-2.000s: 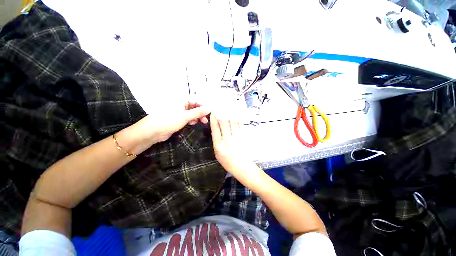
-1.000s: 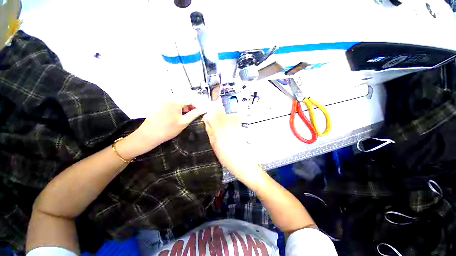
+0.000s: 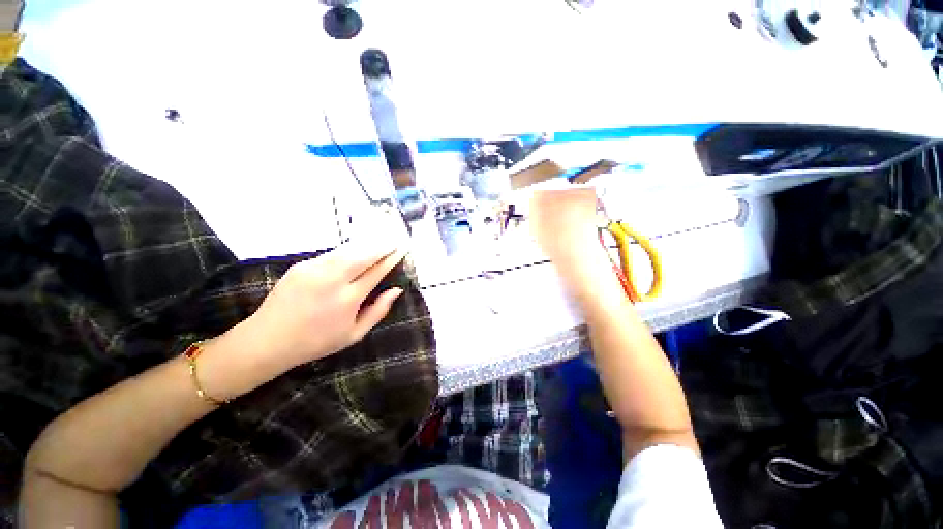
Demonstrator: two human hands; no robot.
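The dark plaid garment (image 3: 341,382) is heaped at the left, with its edge at the needle area. My left hand (image 3: 331,300) lies on this edge and holds it, fingertips by the presser foot (image 3: 412,204), thumb a little apart. My right hand (image 3: 564,219) is right of the needle, over the bed, overlapping the upper part of the scissors (image 3: 643,263). Its fingers are washed out by glare, so I cannot tell whether it grips anything. The scissors' yellow-orange handle shows; the red one is mostly hidden behind my wrist.
The white machine head with its blue stripe (image 3: 662,131) and black panel (image 3: 796,151) spans the top. Brown pieces (image 3: 538,173) are by the stripe. A dark garment pile (image 3: 827,413) with white loops is at the right, below the table's grey edge (image 3: 507,361).
My right hand has left the needle area and moved right, to the scissors. My left hand has stayed at the garment edge, its thumb now apart. The view has shifted.
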